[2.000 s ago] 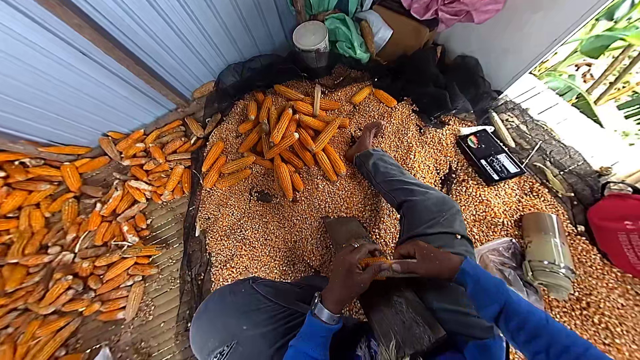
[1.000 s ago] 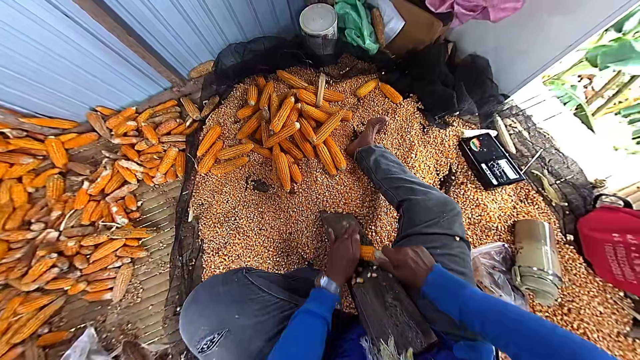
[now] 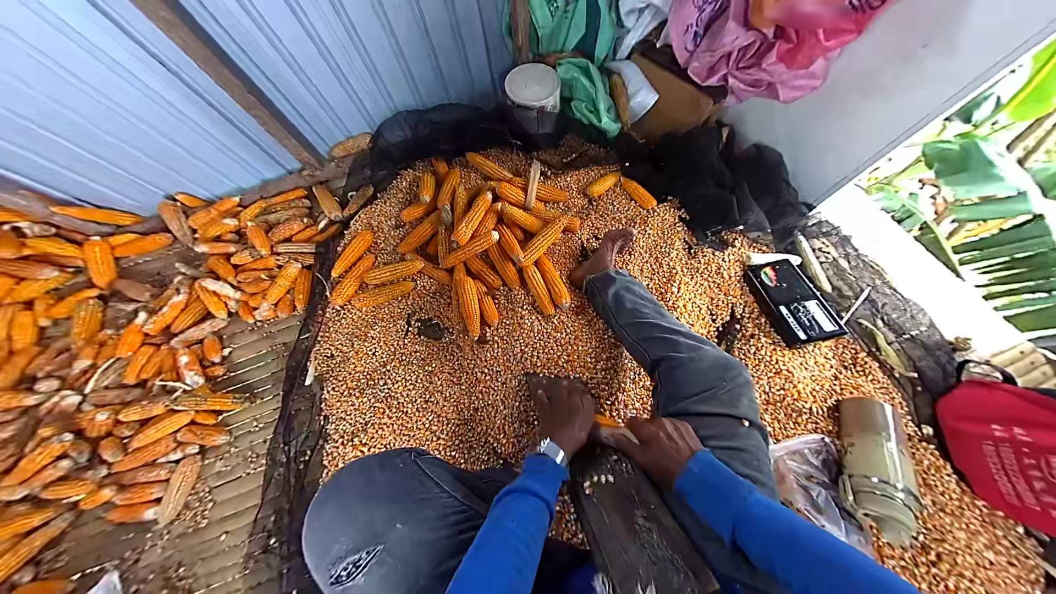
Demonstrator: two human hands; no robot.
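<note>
An orange corn cob (image 3: 608, 421) lies between my hands, mostly covered by them, over a dark wooden board (image 3: 639, 520) that slants between my legs. My left hand (image 3: 567, 415), with a watch at the wrist, is closed around the cob's left end. My right hand (image 3: 660, 448) grips its other end, the thumb pointing along it. A few pale kernels rest on the board just below. Loose corn kernels (image 3: 445, 379) spread around my legs, and a pile of whole corn cobs (image 3: 487, 231) sits on them beyond the board.
More cobs (image 3: 157, 363) cover the slatted floor at left. A black radio-like device (image 3: 794, 301), a metal flask (image 3: 881, 470), a clear plastic bag (image 3: 813, 478) and a red bag (image 3: 1002, 450) are at right. A lidded bucket (image 3: 533, 91) stands by black netting (image 3: 701, 186) at the back.
Two seconds ago the cob was held higher on the board with both hands level. Both hands have shifted since, and the cob is now more hidden between them.
</note>
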